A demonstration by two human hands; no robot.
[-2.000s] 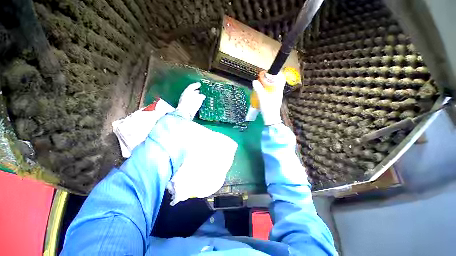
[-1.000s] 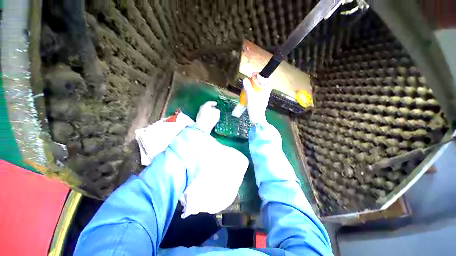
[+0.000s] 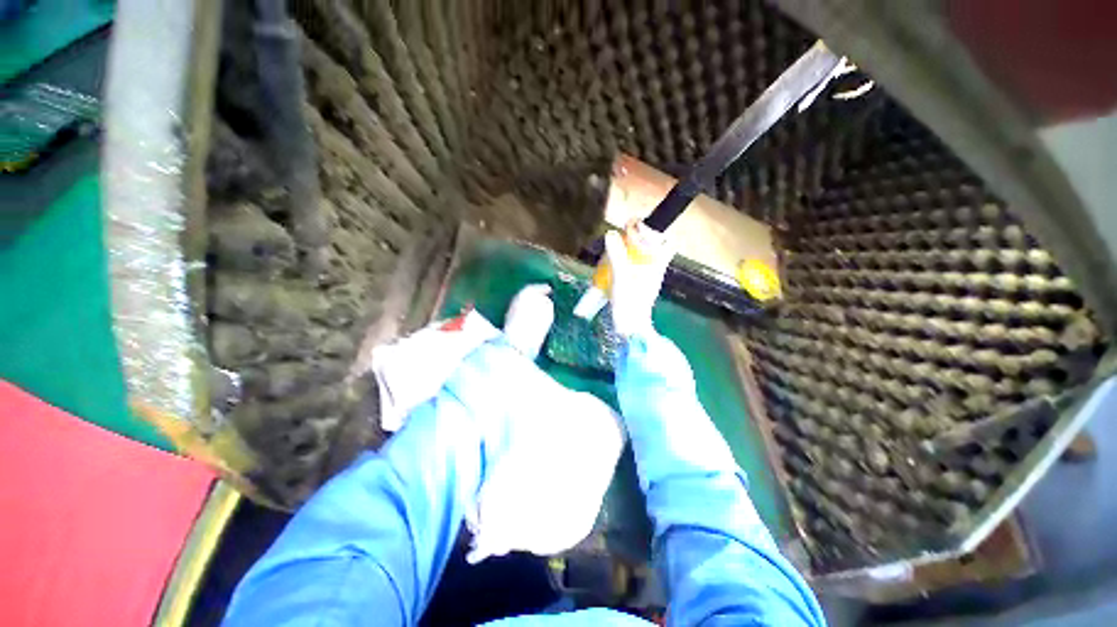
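Note:
A green circuit board (image 3: 576, 341) lies on the green booth mat (image 3: 496, 270), partly hidden by both hands. My left hand (image 3: 530, 319), in a white glove, is at the board's left edge and seems to grip it. My right hand (image 3: 637, 276), in a white glove, is closed around the yellow-orange grip of the air nozzle (image 3: 590, 301). Its whitish tip points down-left at the board. A black hose (image 3: 747, 126) runs up and right from the grip. A white cloth (image 3: 554, 472) lies under and beside my left forearm.
A brass-topped metal box (image 3: 704, 227) with a yellow sticker stands behind the board. Brown foam walls (image 3: 906, 294) enclose the booth on both sides. A folded white piece (image 3: 410, 371) lies left of my forearm. A red mat (image 3: 92, 514) is outside at lower left.
The view has shifted left, showing more outside the booth. The nozzle has moved from the board's right edge to over its upper part. My left hand stays at the board's left edge.

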